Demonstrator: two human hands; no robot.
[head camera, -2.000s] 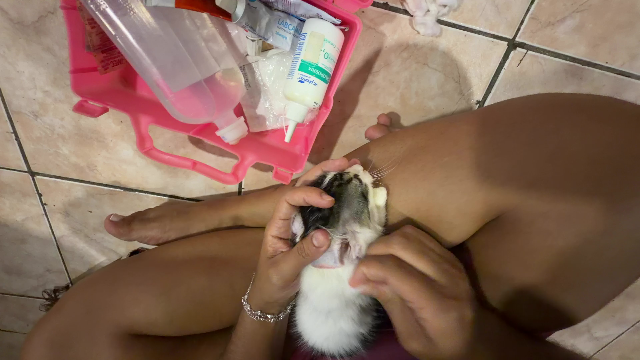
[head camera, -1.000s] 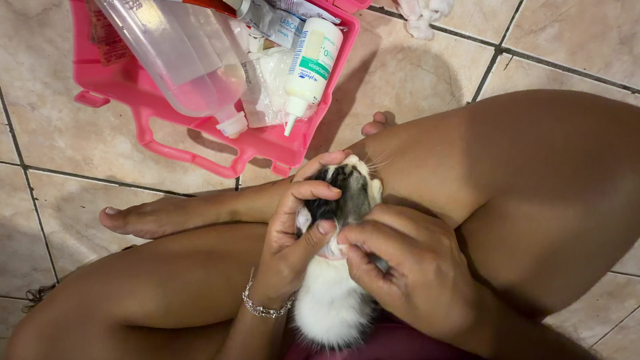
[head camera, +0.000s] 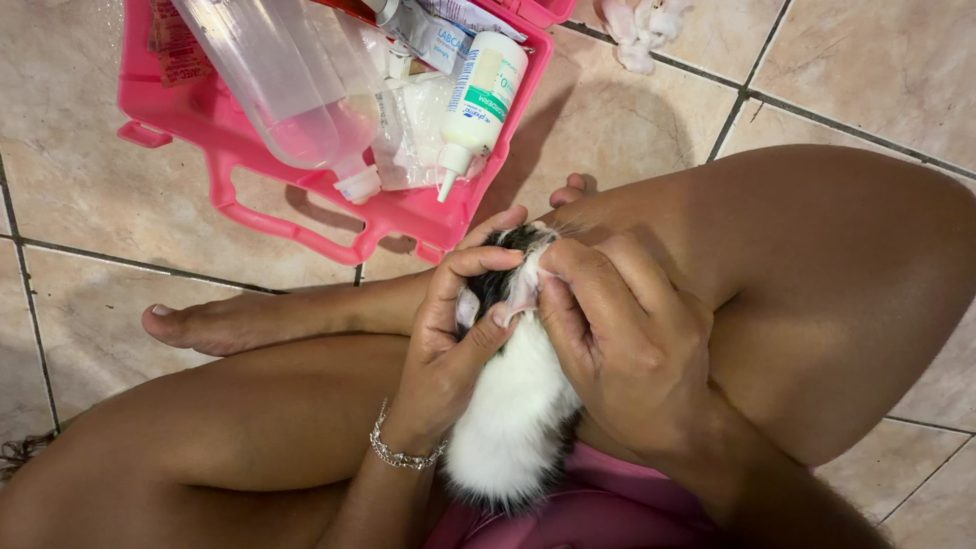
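A small black, grey and white kitten (head camera: 515, 412) lies between my crossed legs, its head away from me and its white back toward me. My left hand (head camera: 461, 328), with a silver chain bracelet at the wrist, holds the kitten's head, fingers over the dark fur and thumb beside an ear. My right hand (head camera: 625, 328) pinches thumb and index finger at the kitten's other ear (head camera: 524, 293), whose pink inner side shows. Whether those fingertips also hold something small cannot be told. The kitten's face is mostly hidden.
Beyond my legs, an open pink plastic case (head camera: 229, 194) holds a clear plastic bottle (head camera: 305, 99), a white squeeze bottle with a nozzle (head camera: 484, 99), a tube (head camera: 427, 38) and clear packets. Crumpled white cotton (head camera: 644, 30) lies on the tiled floor (head camera: 869, 61) at the upper right.
My right hand has moved up from the kitten's neck to its ear and head. My left hand still holds the head, which has turned slightly.
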